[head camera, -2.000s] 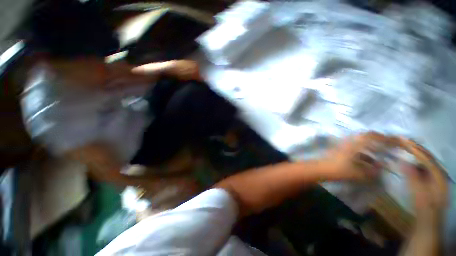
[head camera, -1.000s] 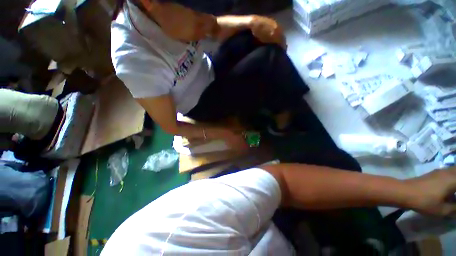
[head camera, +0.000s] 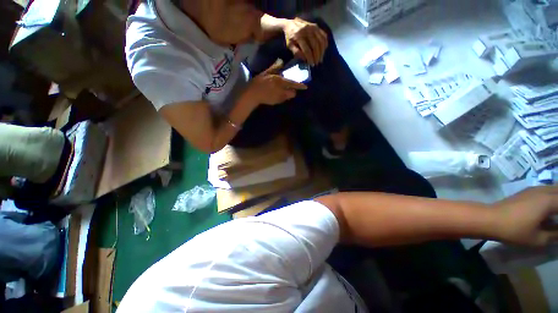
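Note:
My left hand is at the right edge of the view, cut off by it. Its fingers are partly hidden, so I cannot tell if it holds anything. My right hand is out of the picture. A white box-like piece lies just below my left hand. A white rolled or tube-shaped thing lies on the table above my forearm. White folding cartons and printed flat cartons lie in overlapping piles at the upper right.
A seated person holds a phone at the table's left side. Stacked white cartons stand at the top. Brown cardboard and clear plastic bags lie on the green floor. Small paper pieces are scattered.
The neighbouring person's lowered hand has come up, and a phone now shows in their hands. My left arm stays stretched to the right. My right hand, seen blurred two seconds ago, is gone from view.

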